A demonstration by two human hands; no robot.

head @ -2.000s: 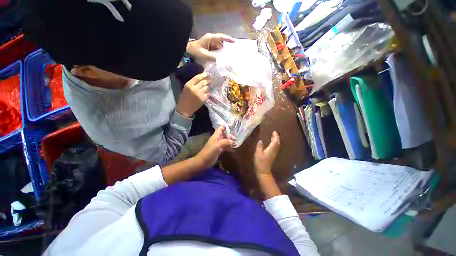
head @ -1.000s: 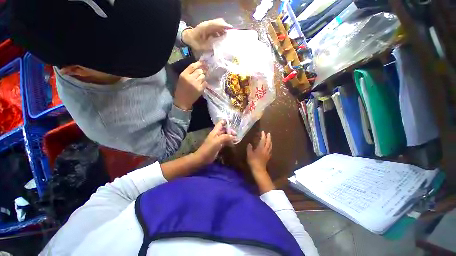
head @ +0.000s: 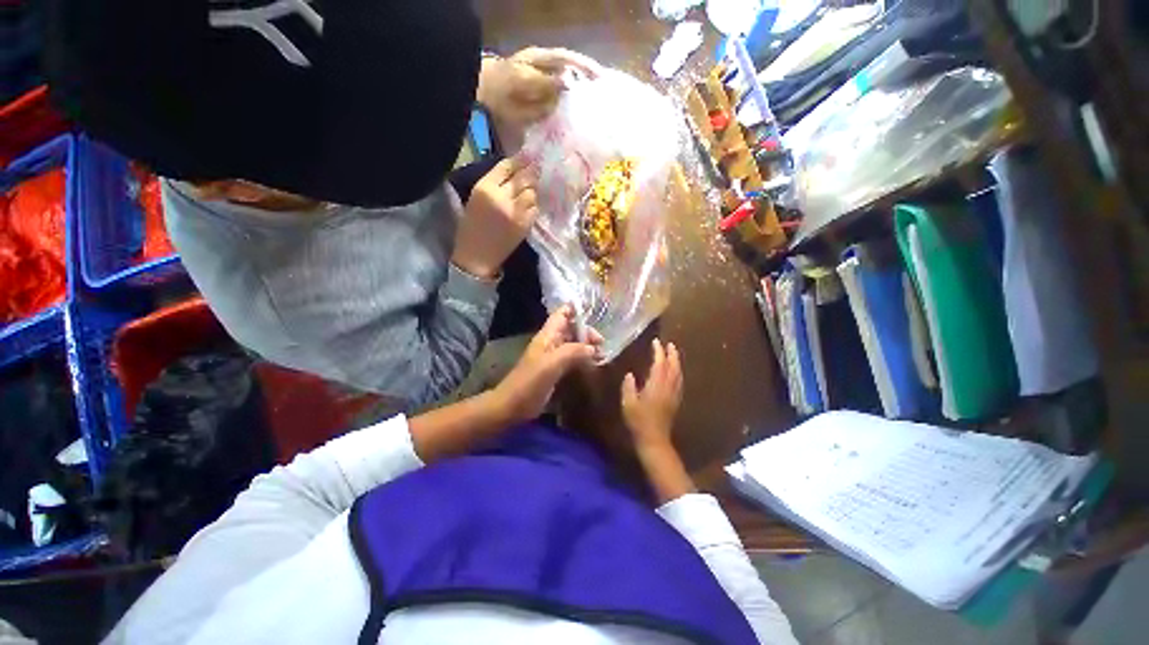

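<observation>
A clear plastic bag (head: 611,292) with a whitish shine hangs over the brown desk. Golden-yellow and brown snack pieces (head: 607,217) lie inside it. My left hand (head: 549,362) pinches the bag's lower corner between thumb and fingers. My right hand (head: 653,393) is empty, fingers apart, at the desk's near edge just right of the bag corner. A seated person in grey with a black cap has both hands at the bag; one hand (head: 499,217) is on its left side, the other at its top left.
The desk (head: 725,334) is brown. A brown organiser (head: 743,164) with red bits stands behind. File folders (head: 954,309) stand upright at right, with clipped paperwork (head: 914,498) nearer me. Blue crates (head: 76,227) with red-orange plastic are at left.
The bag has shifted and turned slightly, and its red print no longer shows clearly. The seated person's head has moved right. My left hand still pinches the corner; my right hand stays empty.
</observation>
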